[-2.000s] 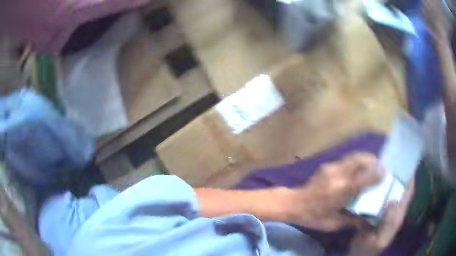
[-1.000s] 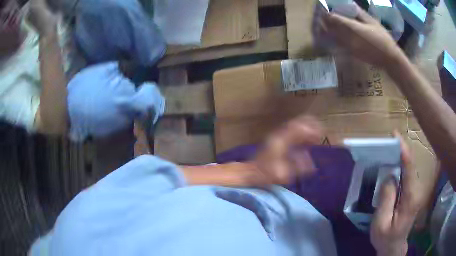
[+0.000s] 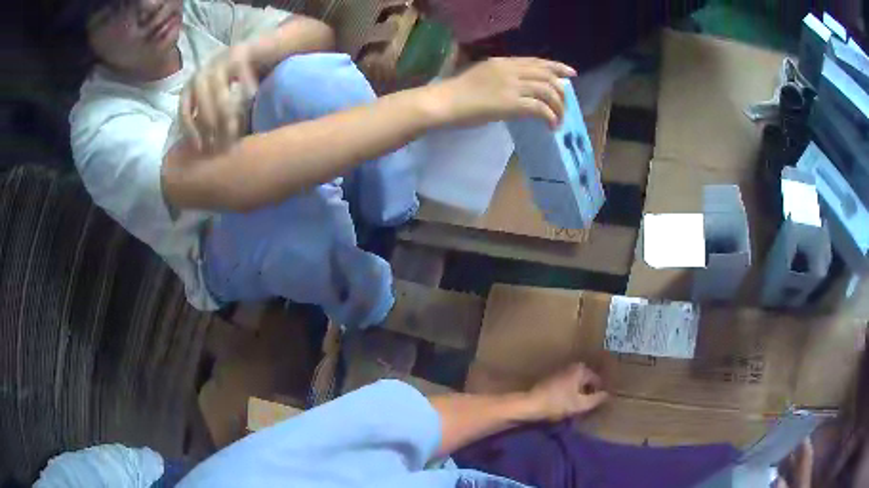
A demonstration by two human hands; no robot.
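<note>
My left hand (image 3: 569, 393) rests low over the brown cardboard mat (image 3: 534, 329), beside the purple cloth on my lap. Its fingers are curled and nothing shows in it. My right hand (image 3: 805, 467) is cut off by the bottom right edge. Its fingers lie along a pale retail box (image 3: 777, 440), also mostly cut off, with a flap standing up. What is inside this box is hidden.
Another person reaches in from the left, holding a pale blue printed box (image 3: 557, 157). Open boxes (image 3: 721, 243) (image 3: 798, 257), black cylinders (image 3: 786, 129) and long cartons (image 3: 848, 105) stand at right. A shipping label (image 3: 652, 327) lies on the mat.
The view has swung left, showing the neighbour and their held box. The box in my right hand has moved to the bottom right edge. My left hand, blurred before, is clearer and curled.
</note>
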